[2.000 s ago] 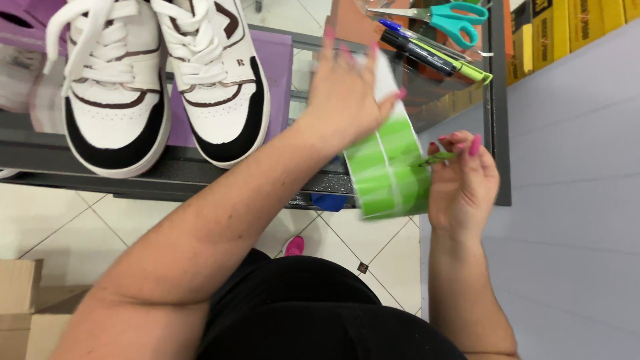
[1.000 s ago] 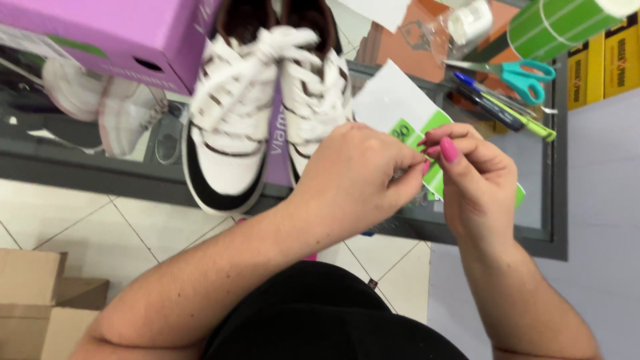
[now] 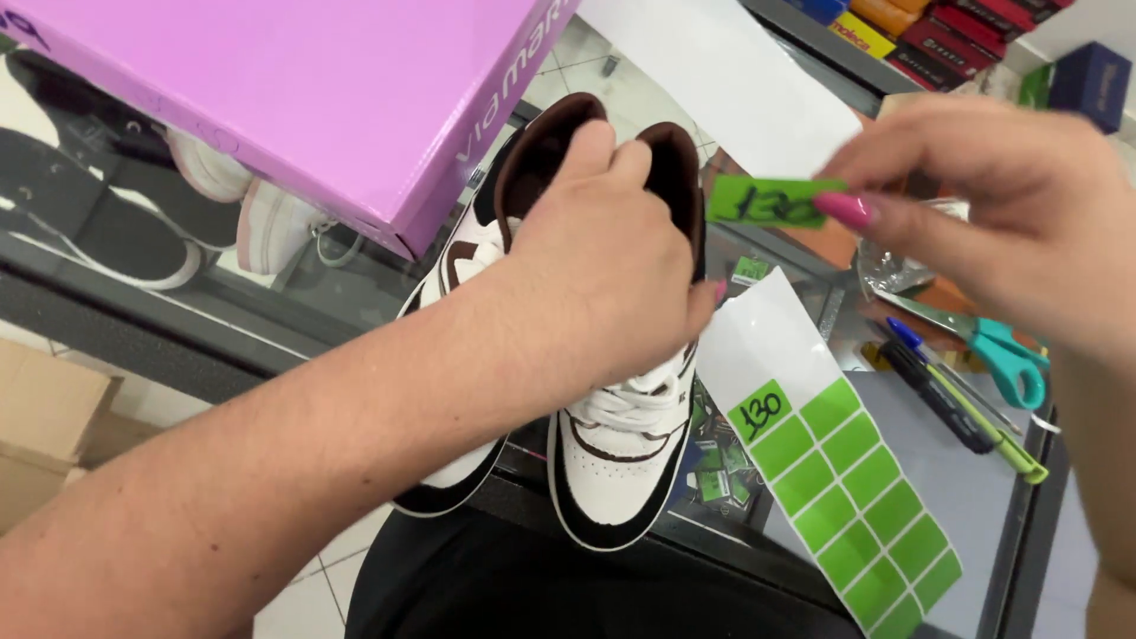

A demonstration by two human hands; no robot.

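Note:
My left hand [image 3: 603, 257] reaches over a pair of white sneakers with black toes and brown lining, its fingers at the collar of the right-hand sneaker [image 3: 621, 470]; whether it grips the shoe cannot be told. Between finger and thumb, my right hand [image 3: 958, 195] holds a green sticker [image 3: 772, 201] with a handwritten number, raised just right of the shoes. A sheet of green stickers [image 3: 852, 497] lies on the glass counter beside the sneakers; one sticker near its top bears the same number. My left forearm covers much of the left-hand sneaker [image 3: 461, 479].
A purple shoebox [image 3: 302, 98] stands at upper left. Teal-handled scissors [image 3: 1003, 351], a black marker [image 3: 936, 399], a blue-capped pen [image 3: 905, 333] and a green highlighter [image 3: 1021, 457] lie at the right. White paper [image 3: 728, 80] is behind. More shoes [image 3: 275, 226] show through the glass.
My right hand has moved up from the sticker sheet, with a sticker now between its fingers. My left hand has left the sheet and is over the sneakers. The view has shifted.

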